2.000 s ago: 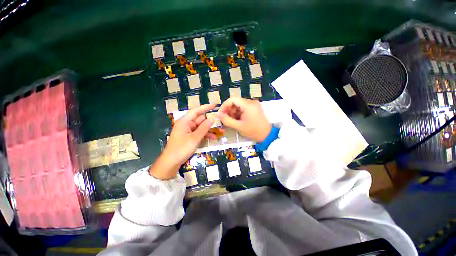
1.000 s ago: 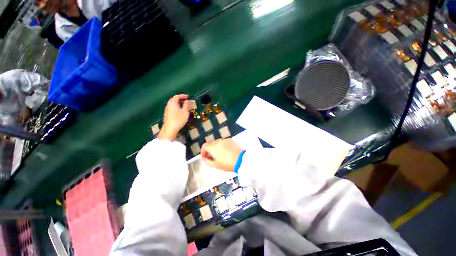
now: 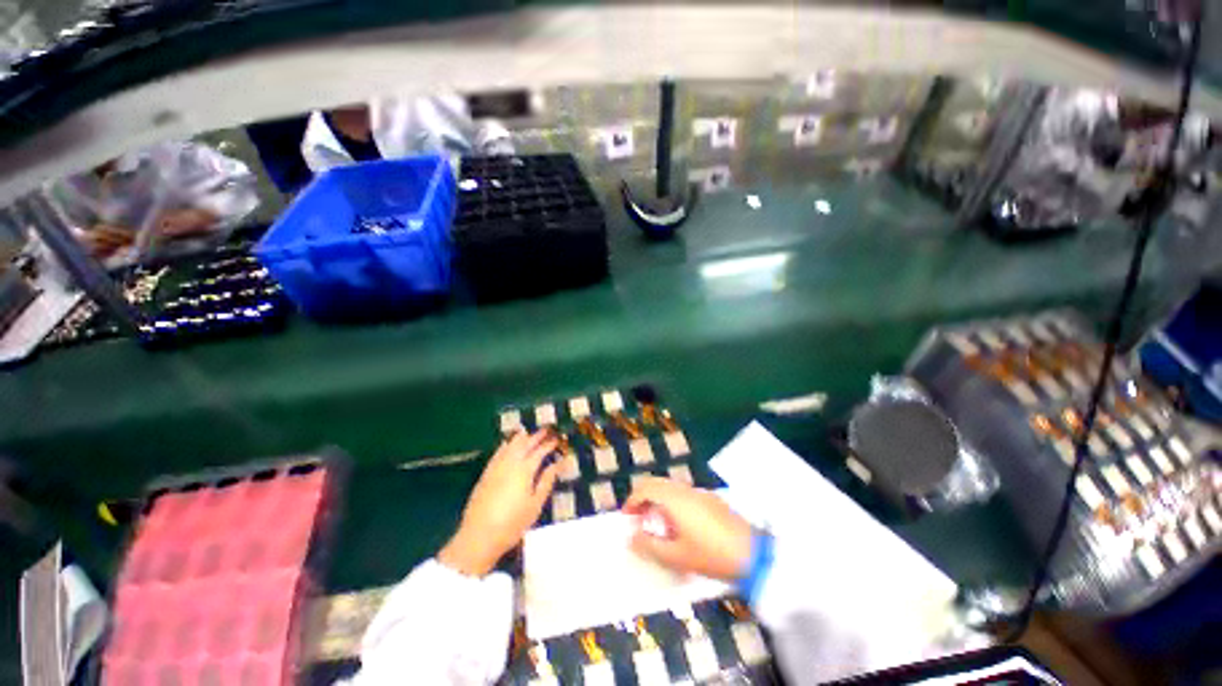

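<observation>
The clear blister tray (image 3: 606,499) holds rows of modules with pale square faces and orange tails. One black-faced module (image 3: 646,397) is in its far right corner. A white liner sheet (image 3: 570,586) lies across the tray. My left hand (image 3: 507,493) rests over the tray's left side, fingers bent down among the modules; whether it holds one is hidden. My right hand (image 3: 686,525), blurred, is over the liner sheet with fingers curled; its fingertips are too blurred to tell what they hold. A blue wristband (image 3: 759,566) is on my right wrist.
A tray of pink pieces (image 3: 221,570) is at left. Plain white sheets (image 3: 838,550), a round mesh-topped device (image 3: 906,446) and stacked blister trays (image 3: 1072,442) are at right. A blue bin (image 3: 362,241), black trays (image 3: 529,221) and a person's white sleeve (image 3: 416,130) are at the far side.
The view has tilted up to the far side. The module that showed in my left fingers at the tray's far side no longer shows there. My right hand remains over the liner sheet.
</observation>
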